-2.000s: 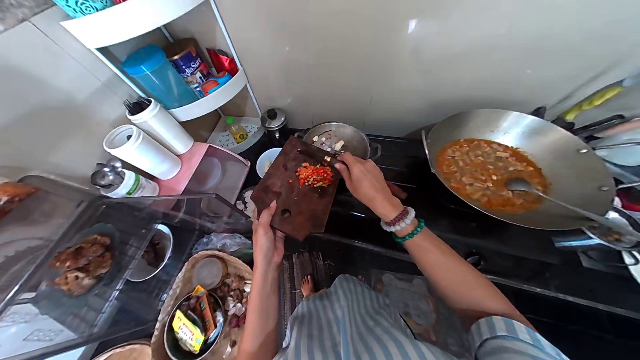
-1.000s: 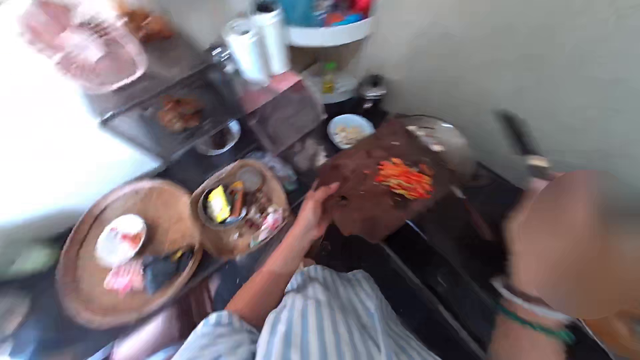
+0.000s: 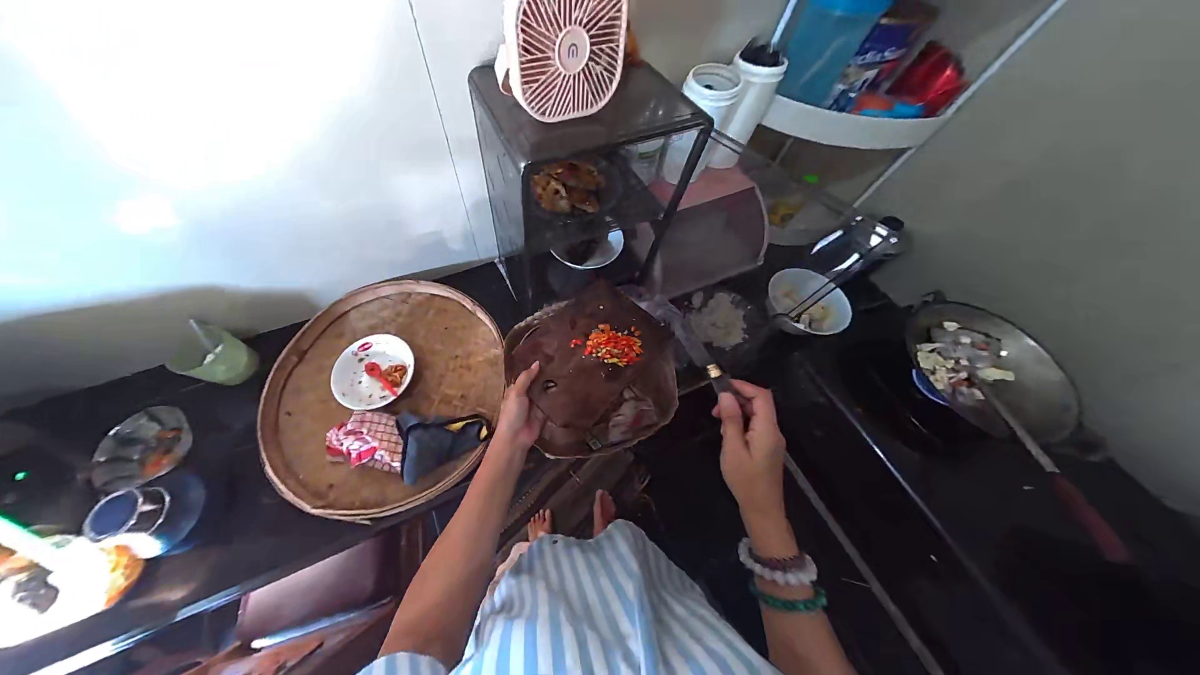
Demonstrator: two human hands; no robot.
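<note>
A dark brown wooden cutting board (image 3: pixel 581 375) is held at its left side by my left hand (image 3: pixel 518 408), near a small hole in the wood. Chopped red and orange chilies (image 3: pixel 611 345) lie in a small heap on the board's upper part. To the right, my right hand (image 3: pixel 750 431) grips the dark handle of a knife (image 3: pixel 692 345), whose blade points up and left beside the board's right edge. Part of the blade blends into what lies behind it.
A round woven tray (image 3: pixel 300 469) with a white bowl (image 3: pixel 373 372) and cloths stands left. A clear-sided cabinet (image 3: pixel 600 141) bears a pink fan (image 3: pixel 569 52). Right are a white bowl with food (image 3: pixel 811 302) and a pan (image 3: pixel 1045 384) with chopped food and a long-handled spatula (image 3: pixel 1022 431).
The view has swung left. Two seconds ago the board was beside the small pan near the stove; now it is away from it, left of the white food bowl.
</note>
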